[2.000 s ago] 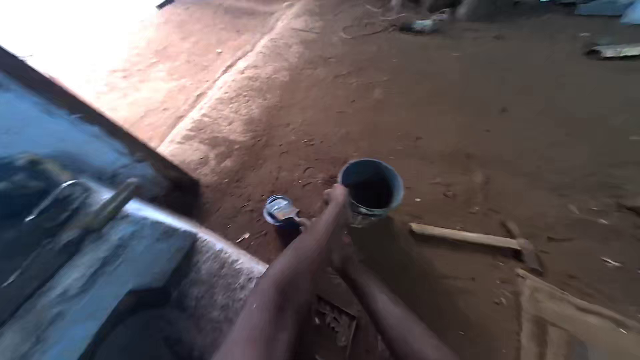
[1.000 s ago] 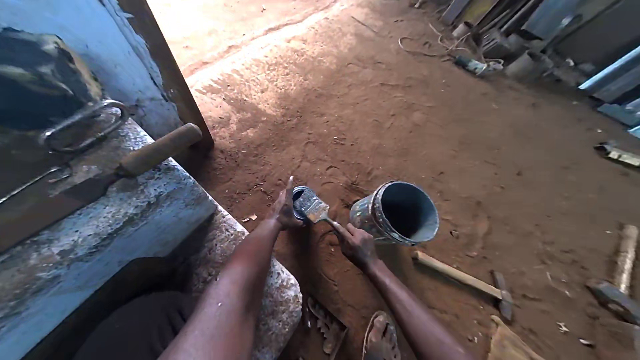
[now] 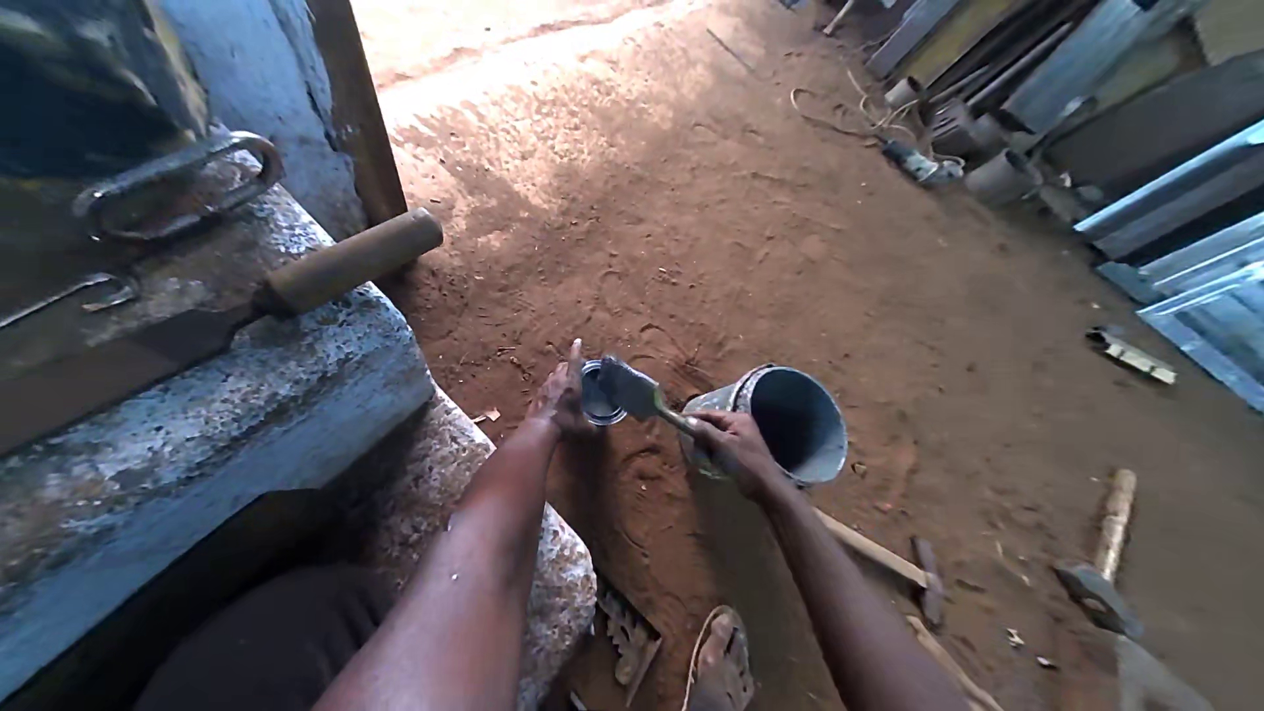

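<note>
My left hand [image 3: 565, 393] holds a small open tin [image 3: 600, 395] by its side, above the dirt floor. My right hand [image 3: 733, 444] grips the handle of a paintbrush [image 3: 632, 388], whose bristles lie at the tin's rim. Just behind my right hand, a grey bucket [image 3: 796, 425] stands on the ground, its inside dark.
On the left concrete ledge [image 3: 326, 370] lie a wooden-handled tool [image 3: 355, 262] and a metal loop [image 3: 183, 188]. A hammer [image 3: 928, 583] and another hammer [image 3: 1098, 592] rest at lower right. A sandaled foot [image 3: 721, 662] is below. Metal scraps and a power tool [image 3: 923, 165] lie upper right.
The brush, shown over the tin one second ago, has turned its bristles more upward at the tin's right rim. The view has swung since the first frame.
</note>
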